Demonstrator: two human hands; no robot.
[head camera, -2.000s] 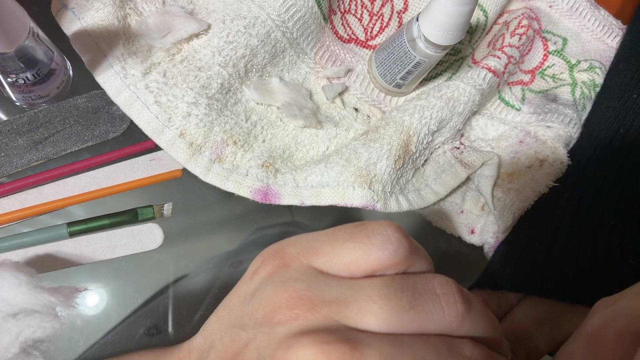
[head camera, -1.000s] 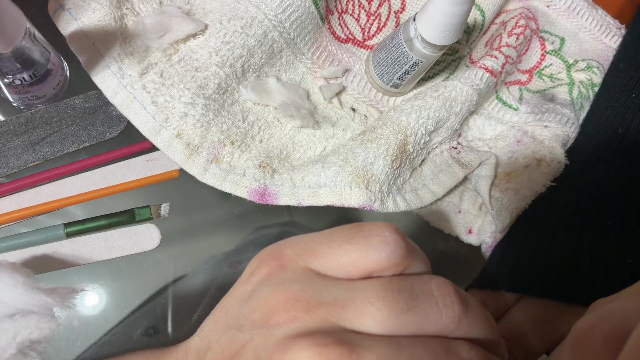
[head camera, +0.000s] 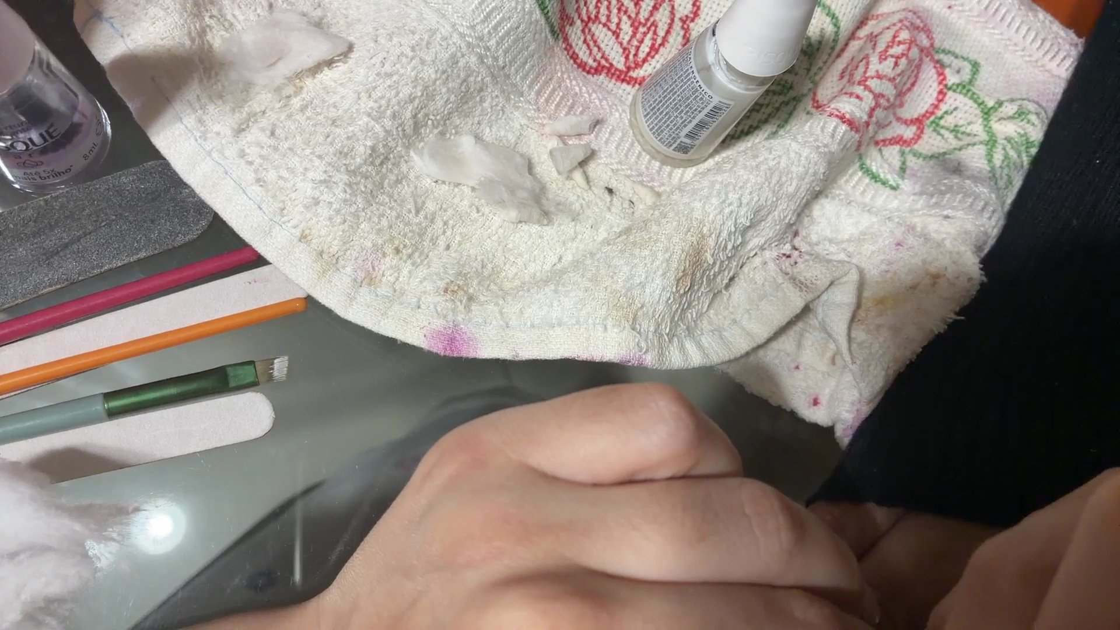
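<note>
My left hand (head camera: 612, 525) reaches in from the bottom left over the glass tabletop, back of the hand up and fingers curled; what lies inside them is hidden. At the lower right edge, part of what appears to be my right hand (head camera: 1041, 569) shows, its fingertips out of sight. Shadowed fingers (head camera: 910, 547) lie between the two; whose they are is unclear. Above my left hand spreads a stained white terry towel (head camera: 525, 280) with embroidered roses. A white-capped nail polish bottle (head camera: 691, 101) leans on it, near a cotton tuft (head camera: 486, 175) and small white scraps (head camera: 570, 157).
On the left lie a grey nail file (head camera: 96, 227), a pink stick (head camera: 131, 293), an orange stick (head camera: 157, 344), a green-handled flat brush (head camera: 175, 392) and a pale file (head camera: 201, 429). Another polish bottle (head camera: 48, 131) stands top left, cotton wool (head camera: 44, 542) bottom left. Black fabric (head camera: 989, 394) borders the right.
</note>
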